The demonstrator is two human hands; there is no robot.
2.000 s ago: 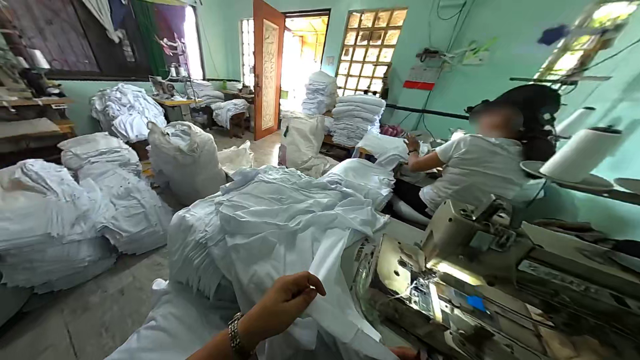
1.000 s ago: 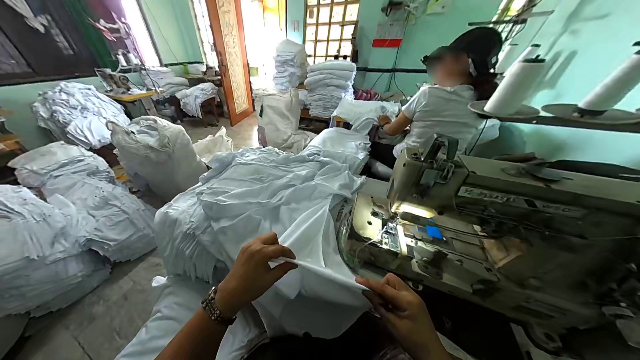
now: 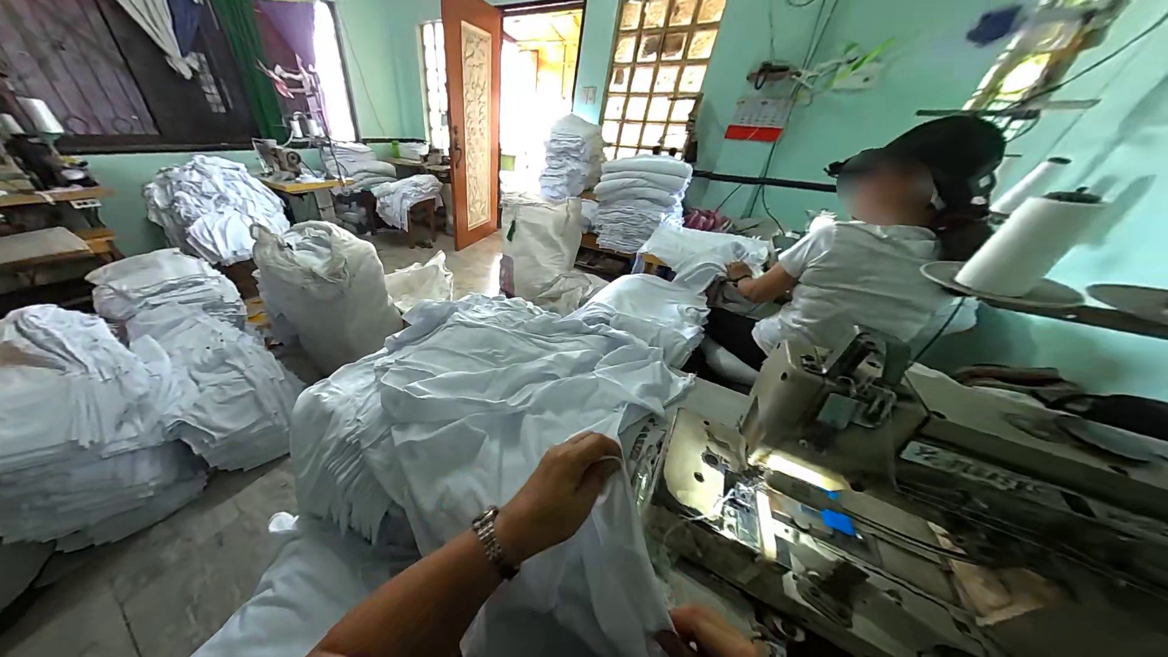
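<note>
My left hand point(image 3: 564, 497), with a metal watch at the wrist, grips the edge of a white cloth piece point(image 3: 607, 557) in front of the big stack of white fabric point(image 3: 493, 374). Lower down, near the bottom edge of the view, my right hand point(image 3: 707, 631) pinches the same cloth; part of that hand is cut off by the frame. An industrial sewing machine point(image 3: 821, 474) stands just right of both hands, its lamp lit over the needle area and a blue piece on its bed.
A co-worker point(image 3: 849, 246) sits behind the machine, handling white fabric. Thread cones point(image 3: 1036, 242) stand on a rack at right. Stacked fabric bundles point(image 3: 73, 411) and a filled white sack point(image 3: 324, 292) are on the left. An open wooden door point(image 3: 473, 128) is at the back.
Two seconds ago my left hand was above the cloth with its grip unclear; one second ago both hands held the cloth edge stretched between them. Now my right hand is lower, at the frame's bottom.
</note>
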